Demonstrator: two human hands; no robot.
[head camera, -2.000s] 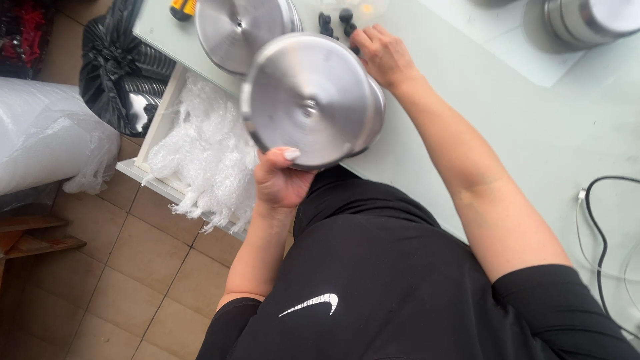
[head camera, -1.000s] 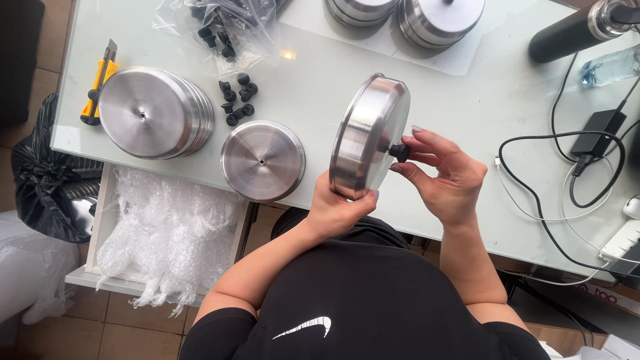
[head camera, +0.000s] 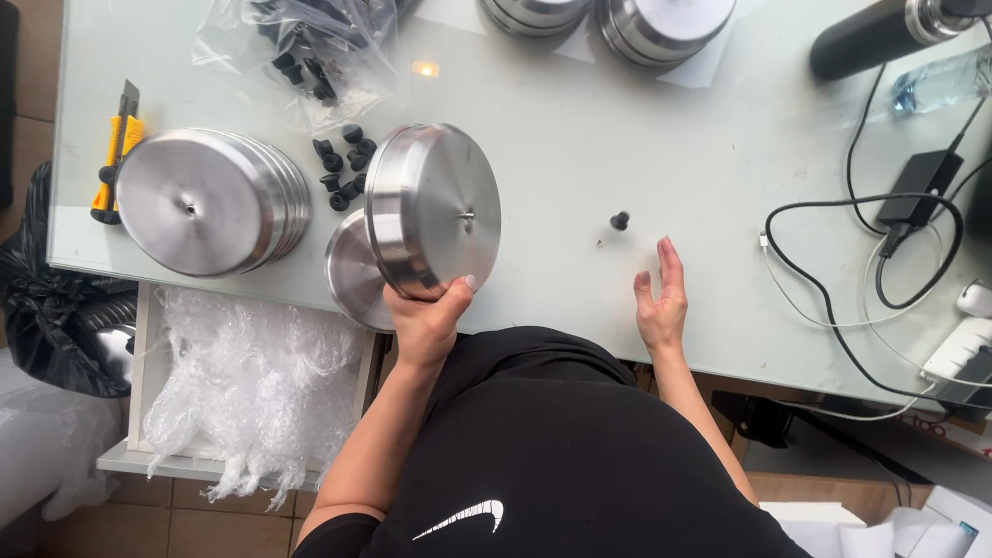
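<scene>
My left hand (head camera: 426, 318) grips the rim of a round brushed-metal lid (head camera: 453, 209), tilted on edge, with a small screw sticking out of its centre. Partly behind it, a second metal lid (head camera: 353, 271) lies at the table's front edge. My right hand (head camera: 663, 302) is empty above the glass table, fingers apart. Just beyond its fingertips a black knob (head camera: 619, 221) rests on the glass, with a tiny dark piece (head camera: 599, 242) beside it. Several black knobs (head camera: 333, 162) lie loose to the left of the held lid. A stack of metal lids (head camera: 190, 203) stands farther left.
A yellow utility knife (head camera: 116, 155) lies at the left edge, and a clear bag of black knobs (head camera: 310, 54) at the back. More metal lids (head camera: 666, 27) stand behind. A black bottle (head camera: 868, 46), power adapter (head camera: 918, 190) and cables are right. An open drawer (head camera: 143, 372) holds bubble wrap.
One second ago my right fingers were on a black knob at the lid's centre. Now the knob lies on the table, my right hand is away from the lid, and the lid's screw shows bare.
</scene>
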